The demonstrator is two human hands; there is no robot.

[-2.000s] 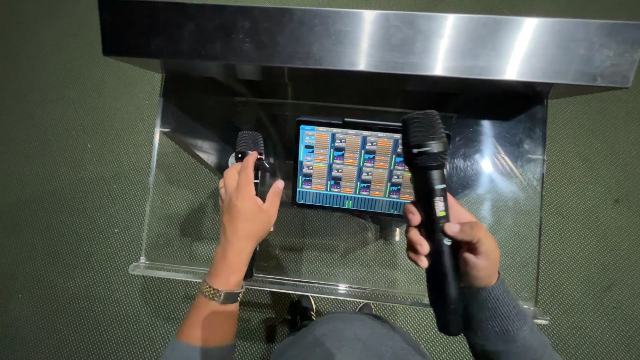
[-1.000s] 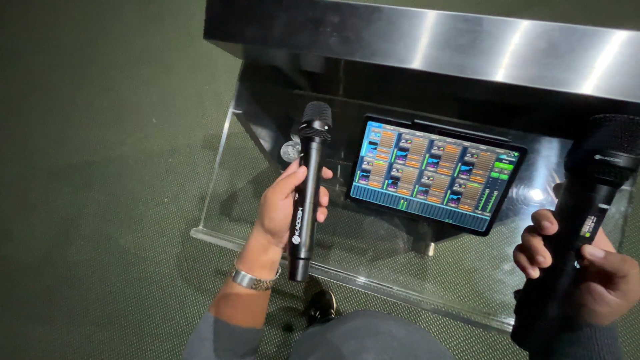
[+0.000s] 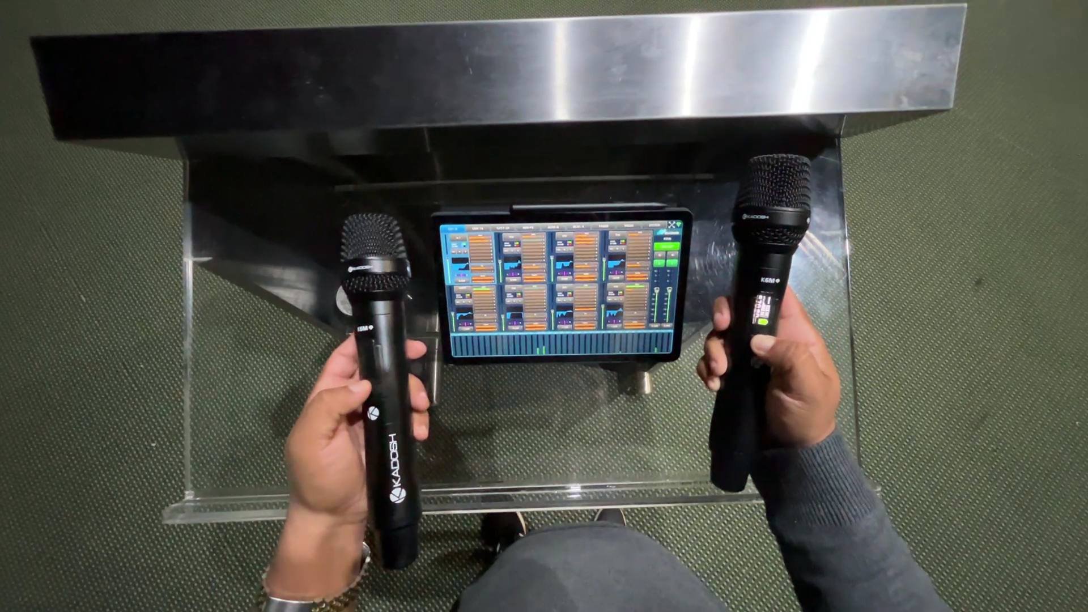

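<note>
My left hand (image 3: 327,433) is wrapped around a black Kadosh handheld wireless microphone (image 3: 387,365), its mesh head pointing up. A second black Kadosh microphone (image 3: 773,212) is in my right hand (image 3: 799,374); my thumb rests on its body just below a small lit display. Between the two microphones, a tablet (image 3: 561,289) with a dark frame shows an audio mixer screen with channel panels and green level bars. It lies on a clear, see-through surface.
A brushed metal panel (image 3: 501,68) runs across the far side of the clear acrylic stand. The stand's near lip (image 3: 595,497) lies close to my body. A small metal cylinder (image 3: 644,380) shows below the tablet. Textured green flooring (image 3: 102,340) surrounds the stand, and my shoes (image 3: 501,527) show beneath its lip.
Two seconds ago my left hand was at the other microphone, beside its head; now it holds that microphone by the body. My right hand still holds its microphone. The view has shifted.
</note>
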